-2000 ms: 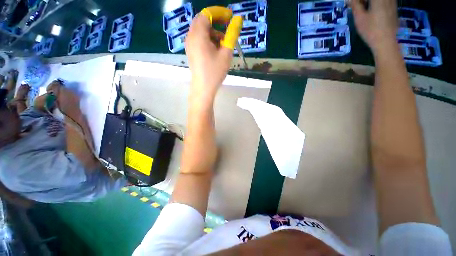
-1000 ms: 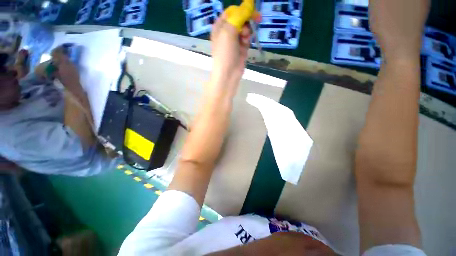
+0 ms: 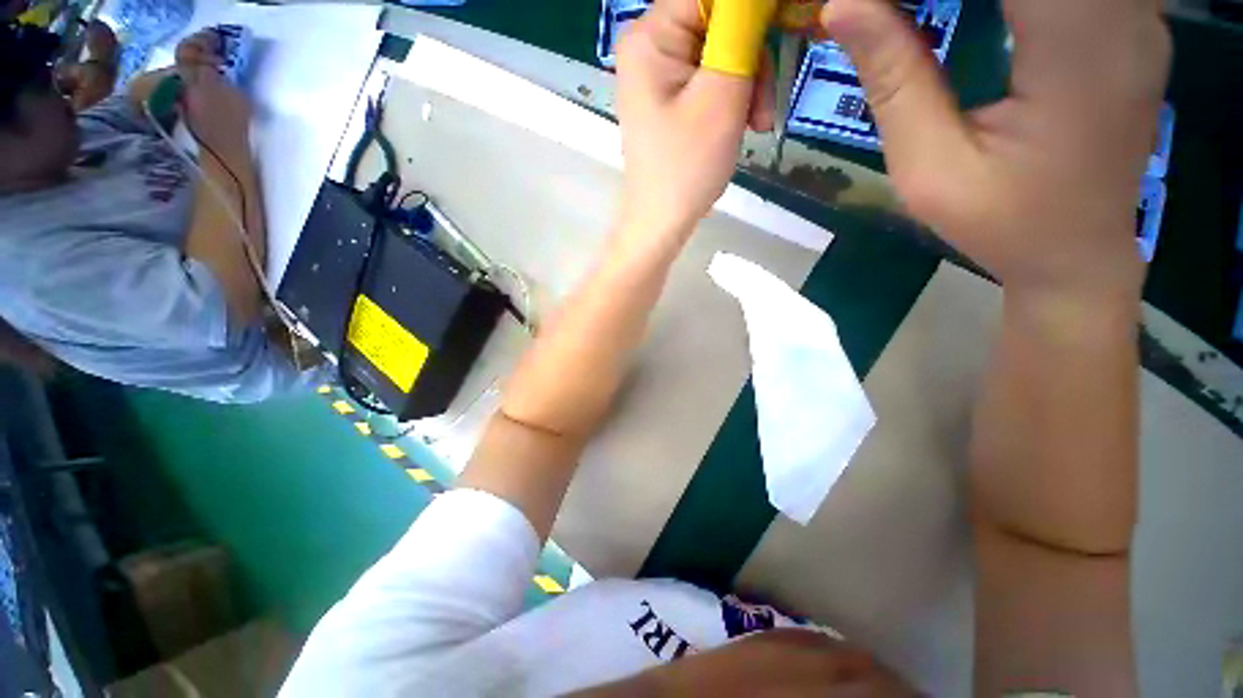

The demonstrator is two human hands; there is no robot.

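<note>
My left hand (image 3: pixel 695 109), with yellow finger cots, is at the top edge over the belt's near rim. A thin greyish stick (image 3: pixel 780 116) shows just beside its fingers; whether the hand grips it is unclear. My right hand (image 3: pixel 995 150) is close to it on the right, thumb towards the left fingertips, fingers partly cut off by the top edge. What its fingertips hold cannot be told. A light-blue case with dark and white parts (image 3: pixel 838 107) lies on the belt between and behind the hands. Another case (image 3: pixel 1152 205) is partly hidden behind my right hand.
A white tapering sheet (image 3: pixel 807 389) lies on the beige-grey bench mats (image 3: pixel 654 409). A black box with a yellow label (image 3: pixel 395 307) and cables stands at the left, beside dark curved handles (image 3: pixel 368 143). Another person (image 3: pixel 123 259) works at the far left. The worn metal belt edge (image 3: pixel 832 177) crosses beyond the mats.
My right hand has moved left and nearer, beside my left hand. The view has turned and shifted, so the cases sit higher or out of frame.
</note>
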